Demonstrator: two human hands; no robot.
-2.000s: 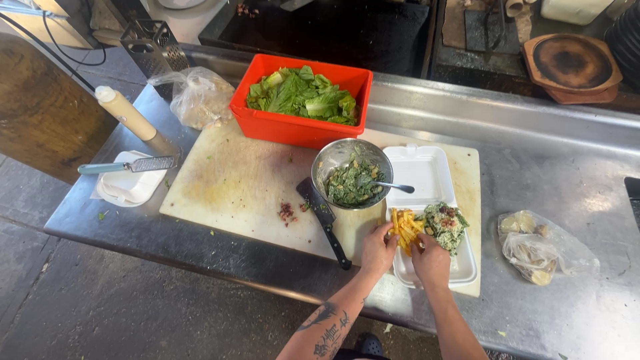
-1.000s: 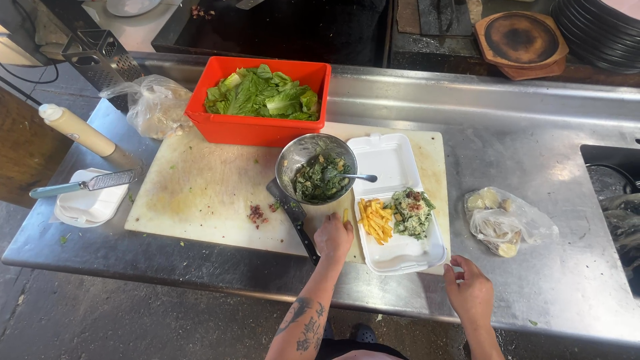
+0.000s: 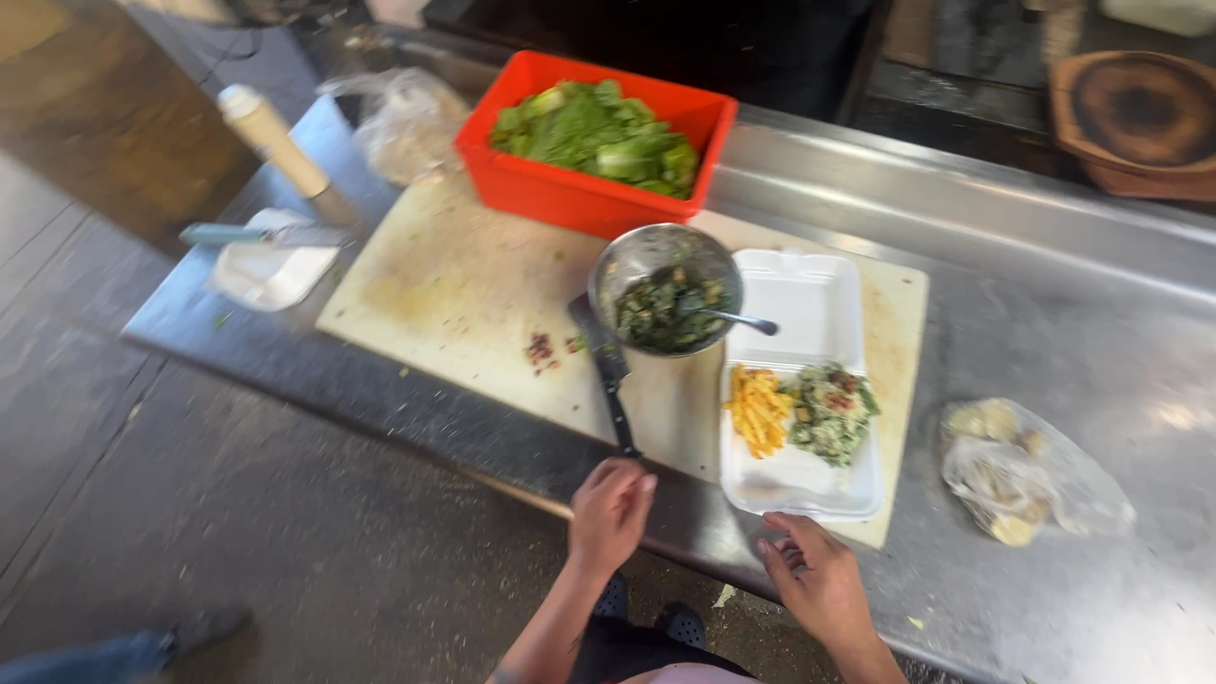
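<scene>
An opened white foam takeout box (image 3: 803,489) lies on the cutting board (image 3: 456,285), with French fries (image 3: 758,410) beside a dressed salad (image 3: 836,413) topped with reddish bits. Left of its lid stands a steel bowl (image 3: 617,271) of dressed greens, a spoon (image 3: 750,320) resting in it. A black-handled knife (image 3: 617,408) lies partly behind the bowl. My left hand (image 3: 613,508) is near the knife handle's end, fingers curled; whether it touches the handle or holds anything is unclear. Just below the box's front edge is my right hand (image 3: 807,565), fingers apart, holding nothing visible.
A red bin (image 3: 589,204) of lettuce stands behind the board. At left are a squeeze bottle (image 3: 275,138), a plastic bag (image 3: 413,123) and a grater (image 3: 309,236) over white foam (image 3: 271,275). Another bag (image 3: 1007,475) lies right. A person's leg (image 3: 104,655) shows at lower left.
Both hands were at the fries in the box two seconds ago; they have since come away. My left hand has moved from the board toward the counter's front edge. The view has shifted and tilted.
</scene>
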